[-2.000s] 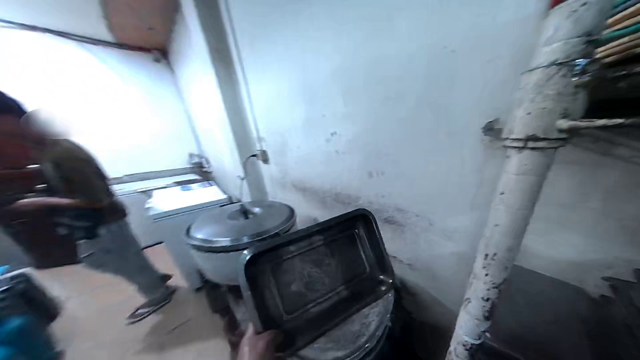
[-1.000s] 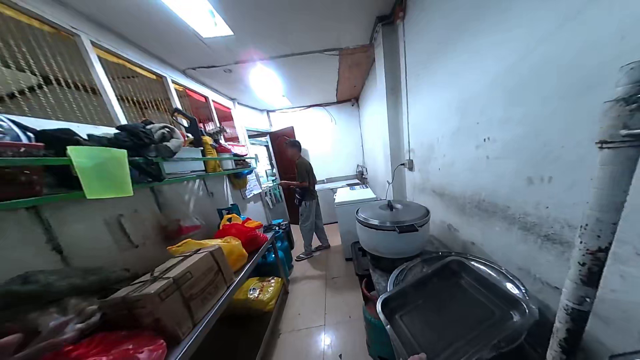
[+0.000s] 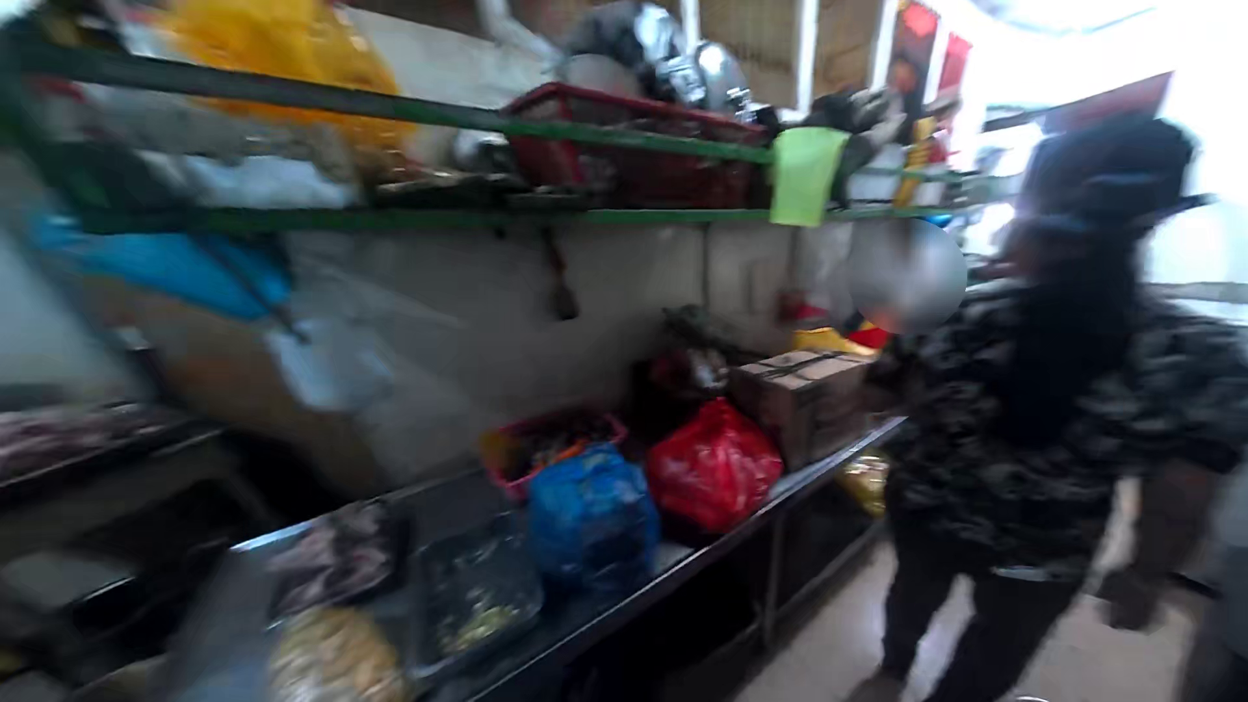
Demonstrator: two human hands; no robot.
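Note:
Neither my left hand nor my right hand shows in the head view, so what they hold is hidden. A metal worktable runs along the wall. On it stand a blue plastic bag, a red plastic bag and a tied cardboard box. Nearer, a clear tray with some pale food bits lies beside a dark tray of what looks like meat. A bag of yellowish food is at the bottom edge. The picture is blurred.
At the right, close by, stands a person in a dark patterned top. A green shelf above the table bears a dark red basket and a yellow bag. Behind the red bag is a pink basket. Pale floor shows at lower right.
The view has swung far left, from the pots to the worktable and shelf. A hand held the dark rectangular pan two seconds ago; hand and pan are now out of view.

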